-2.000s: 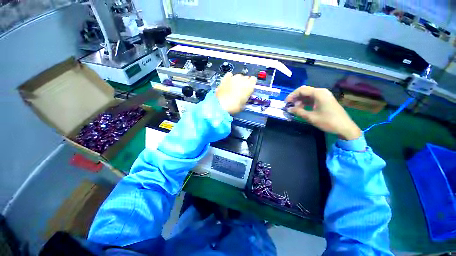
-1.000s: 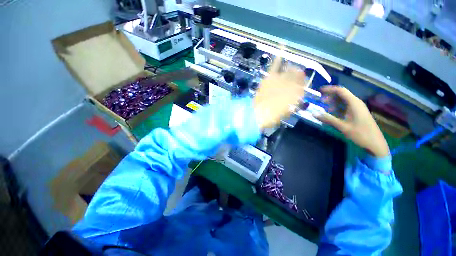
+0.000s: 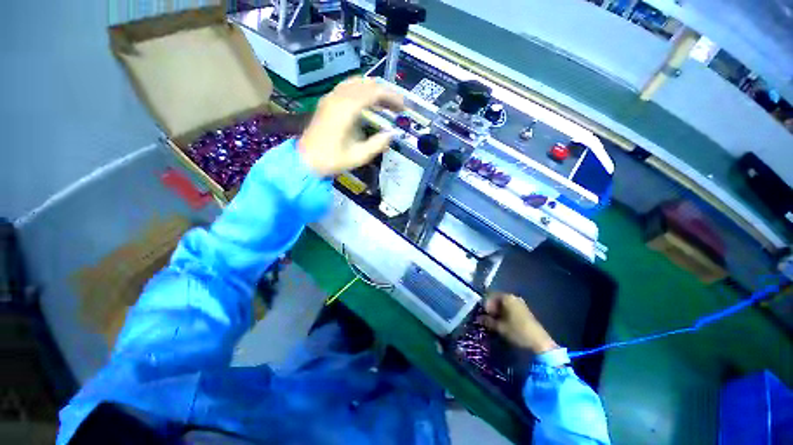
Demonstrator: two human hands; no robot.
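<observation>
The white machine (image 3: 396,269) stands in front of me with a pale feed rail (image 3: 569,228) across it. Several dark purple components (image 3: 487,171) sit in the rail, and another lies further right (image 3: 533,200). My left hand (image 3: 352,126) is at the rail's left end, fingers curved and apart; a purple part shows near its fingertips, and whether it is touched is unclear. My right hand (image 3: 515,322) is at the pile of components (image 3: 474,348) in the black tray (image 3: 556,304), fingertips bent together and blurred; what they hold cannot be seen.
An open carton (image 3: 187,74) full of purple components is at left. A second machine (image 3: 304,56) stands behind it. Black knobs (image 3: 474,96) rise above the rail. A blue cord (image 3: 678,332) runs from my right wrist. A blue bin (image 3: 761,413) is at lower right.
My left hand has moved left along the rail to its left end. My right hand has left the rail's right end and come down to the pile in the tray. The view has shifted.
</observation>
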